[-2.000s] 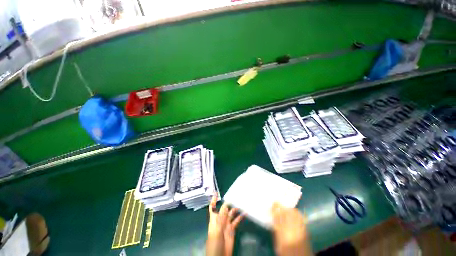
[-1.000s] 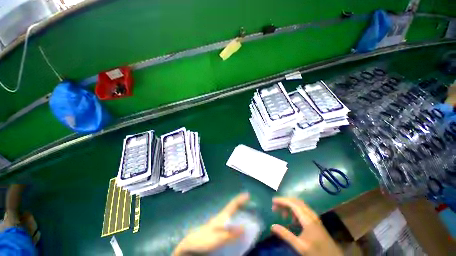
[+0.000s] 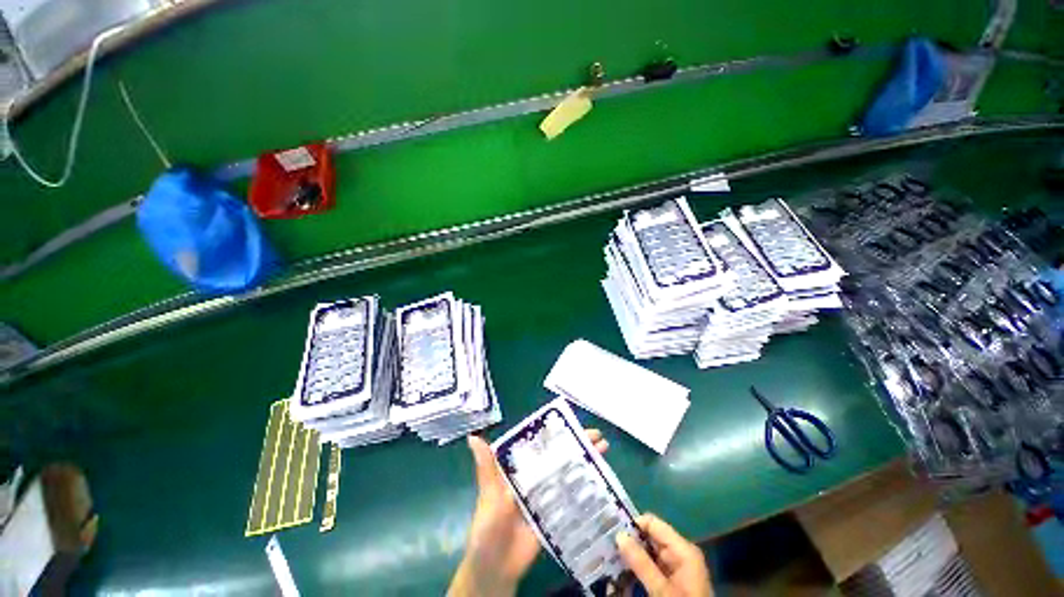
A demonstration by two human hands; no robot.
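A phone-shaped piece (image 3: 566, 496) with a dark outline and white edge is held tilted near the front of the bench. My left hand (image 3: 502, 519) holds its left side, with fingertips showing past its upper right edge. My right hand (image 3: 667, 562) grips its lower right end, fingers on its face. Blank white cards (image 3: 618, 394) lie just behind it. Left stacks (image 3: 338, 362) of patterned pieces stand to the left, and right stacks (image 3: 677, 262) stand near the back rail.
Dark-handled scissors (image 3: 796, 434) lie right of the cards. A yellow-ruled sheet (image 3: 284, 472) and a white strip (image 3: 280, 568) lie at left. Clear plastic trays (image 3: 957, 315) cover the far right. An open carton (image 3: 863, 519) is at lower right. A red bin (image 3: 292, 183) hangs on the back panel.
Two seconds ago my hands were at the white cards. One second ago they were apart near the front, around a blurred whitish thing. Now both hold the phone-shaped piece, patterned face visible.
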